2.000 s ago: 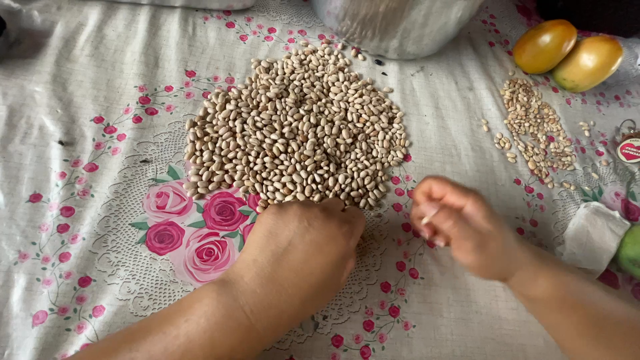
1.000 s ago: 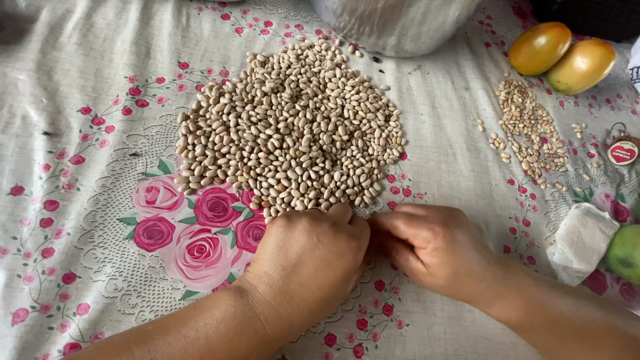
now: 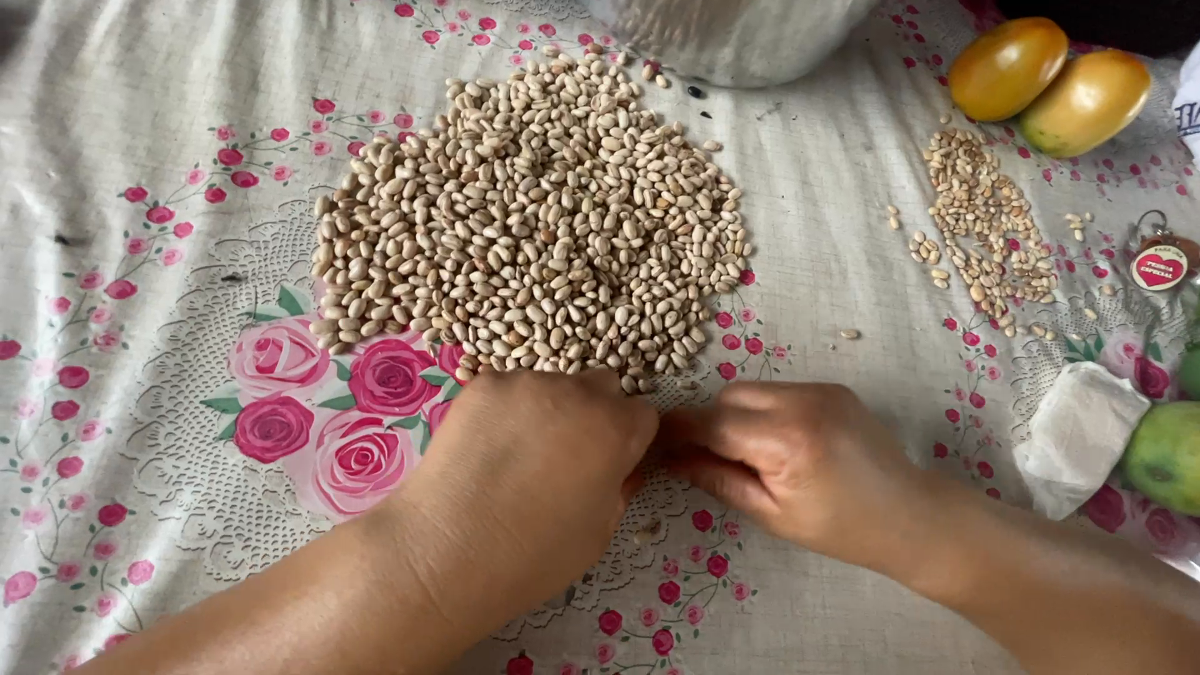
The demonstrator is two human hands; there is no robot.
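A large heap of pale dried beans [image 3: 544, 216] lies on a flowered tablecloth [image 3: 525, 637]. Against the heap's near edge is my left hand [image 3: 553, 441], its fingers curled down and hidden under its back. My right hand [image 3: 787, 450] meets it from the right, thumb and fingers drawn together close to the left fingers. Whether either hand has a bean between its fingertips cannot be seen. A smaller patch of sorted-looking, yellowish beans [image 3: 984, 220] is spread at the right, with a single bean [image 3: 849, 334] between it and my right hand.
Behind the heap stands a metal pot [image 3: 741, 37]. Two orange-yellow fruits [image 3: 1078, 103] rest at the back right. Along the right edge are a round heart keyring [image 3: 1159, 266], a crumpled white wrapping [image 3: 1078, 431] and a green fruit [image 3: 1162, 455]. Small dark bits lie by the pot.
Two seconds ago my right hand was apart from the left, with something small and pale at its fingers. It has since moved left to meet my left hand, which stays at the heap's near edge.
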